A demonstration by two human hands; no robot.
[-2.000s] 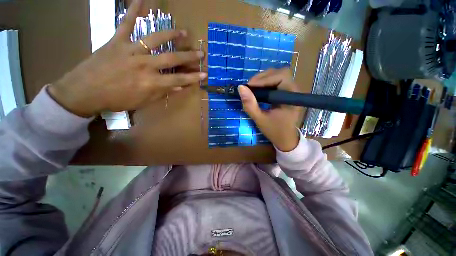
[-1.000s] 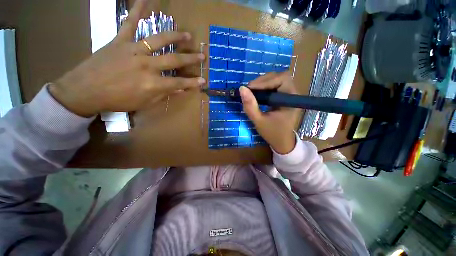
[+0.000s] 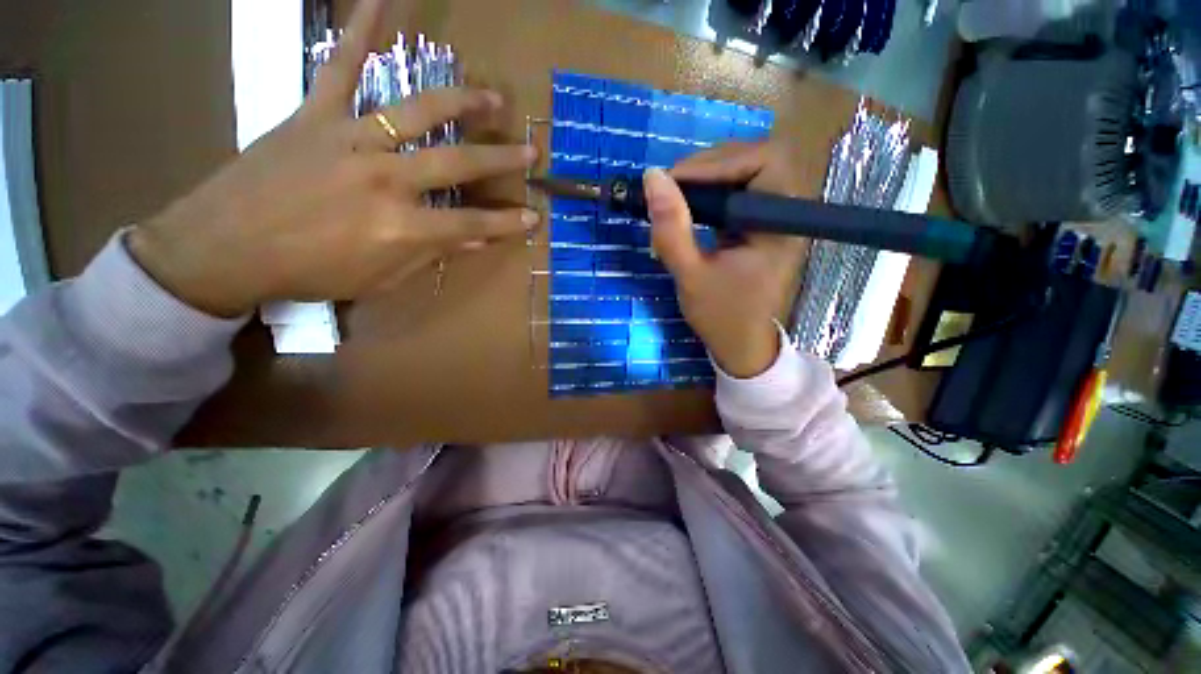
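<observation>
A bright blue solar cell assembly (image 3: 599,306) with pale parallel lines lies on the brown bench. My right hand (image 3: 724,250) holds a black soldering iron (image 3: 830,221) like a pen, its metal tip at the assembly's left edge. My left hand (image 3: 329,184) lies palm down left of the assembly, fingers spread, with two fingertips at a thin ribbon (image 3: 532,316) along that edge. Whether the fingertips press the ribbon is too small to tell. My right hand hides part of the assembly's right side.
Silver ribbon bundles lie left (image 3: 411,79) and right (image 3: 850,198) of the assembly, with white strips (image 3: 896,277) beside the right one. A black stand with a yellow sponge (image 3: 946,340), red-yellow handles (image 3: 1083,415) and a grey round housing (image 3: 1034,132) are at right.
The soldering iron and my right hand have moved up along the assembly's left edge, away from my body. My left hand has stayed nearly in place.
</observation>
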